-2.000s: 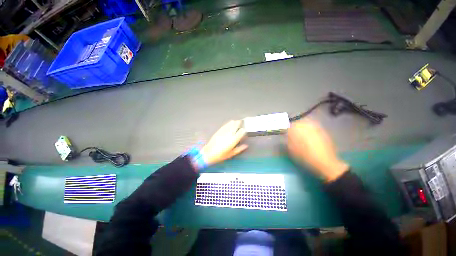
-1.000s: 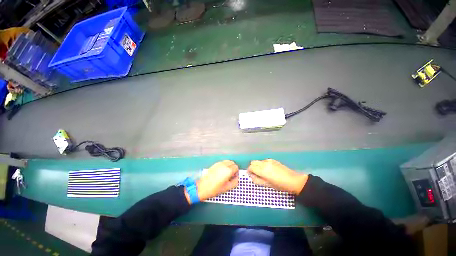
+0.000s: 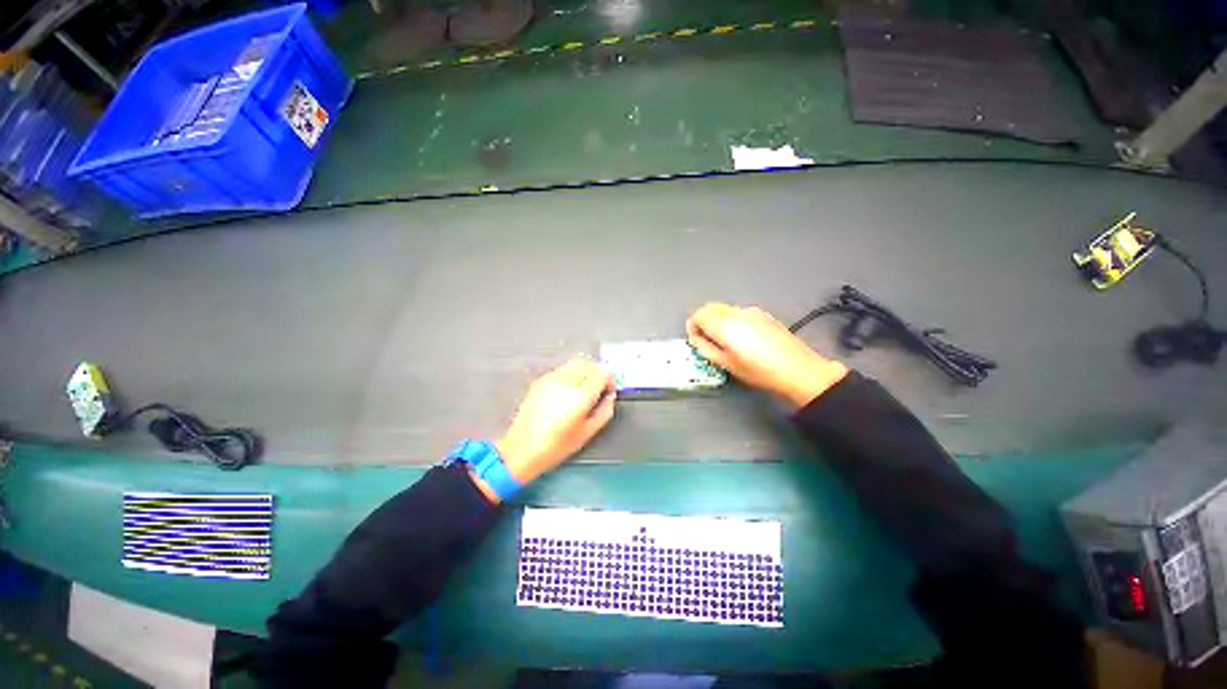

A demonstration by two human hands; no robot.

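A power adapter board (image 3: 657, 365) lies on the grey belt with its pale green-white face up. My left hand (image 3: 559, 415) has its fingertips closed on the board's left end. My right hand (image 3: 760, 353) has its fingers bunched at the board's upper right corner; whether they grip the board or a tiny pad is hidden. A black output cable (image 3: 915, 339) runs from behind my right hand to a bundle on the right. A white sheet of round dark adhesive pads (image 3: 650, 568) lies on the green ledge in front of me.
A striped sheet (image 3: 198, 536) lies on the ledge at left. Another board with cable (image 3: 92, 400) is on the belt at left, and a yellow-sided one (image 3: 1117, 253) at far right. A blue tote (image 3: 215, 121) stands beyond the belt. A silver-grey machine (image 3: 1160, 552) stands at right.
Both hands have moved from the dotted sheet up to the board on the belt. The dotted sheet is now uncovered. The board's top looks greener than before. The camera view has shifted.
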